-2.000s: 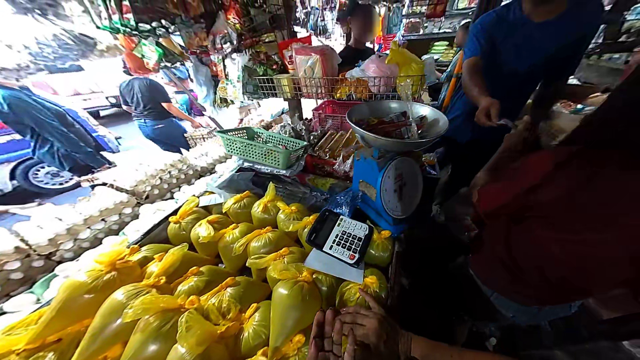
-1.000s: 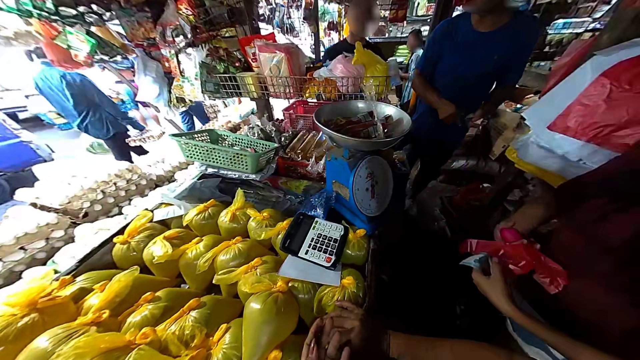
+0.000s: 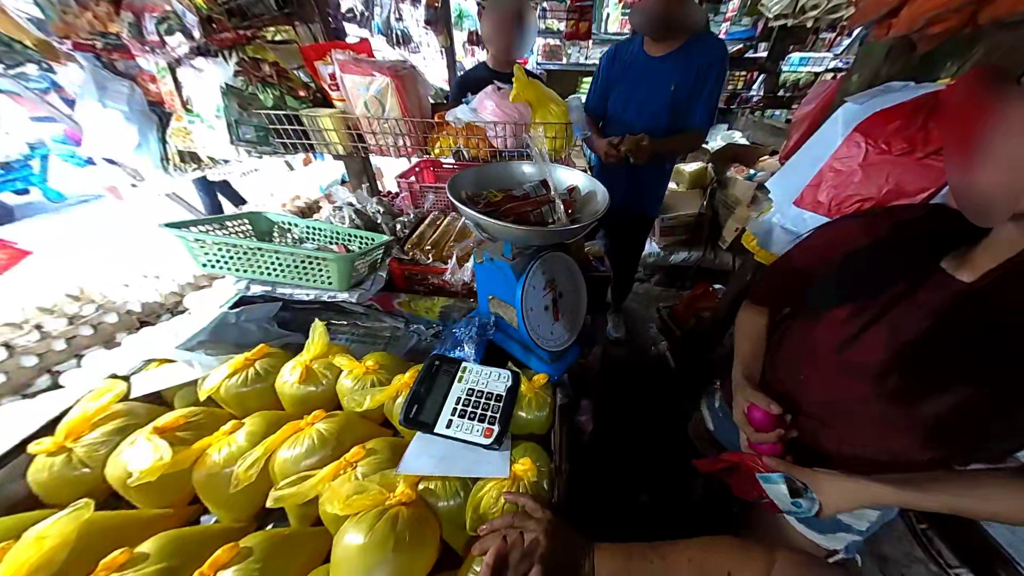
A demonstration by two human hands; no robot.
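At the bottom edge my right hand (image 3: 538, 534) rests with fingers spread against a knotted yellow plastic bag (image 3: 508, 492), its forearm reaching in from the right. Fingers that look like my left hand's (image 3: 496, 558) show just below it, mostly cut off. Several filled yellow bags (image 3: 384, 528) lie in rows to the left. A desk calculator (image 3: 462, 400) sits on the bags above my hands, over a white sheet of paper (image 3: 454, 459). Behind it stands a blue dial scale (image 3: 552, 300), its metal pan (image 3: 528, 204) holding small packets and clear plastic.
A green plastic basket (image 3: 280, 252), egg trays (image 3: 96, 328) and a wire rack (image 3: 400, 136) surround the goods. One person in blue (image 3: 660, 96) stands behind the scale. At right, a person in maroon (image 3: 872, 344) holds bright pink round objects (image 3: 764, 428) and a red plastic bag (image 3: 740, 472).
The view has swung right. The maroon-shirted person's pink objects and face have come into view. My hands stay low by the yellow bags. The person in blue now has both hands together.
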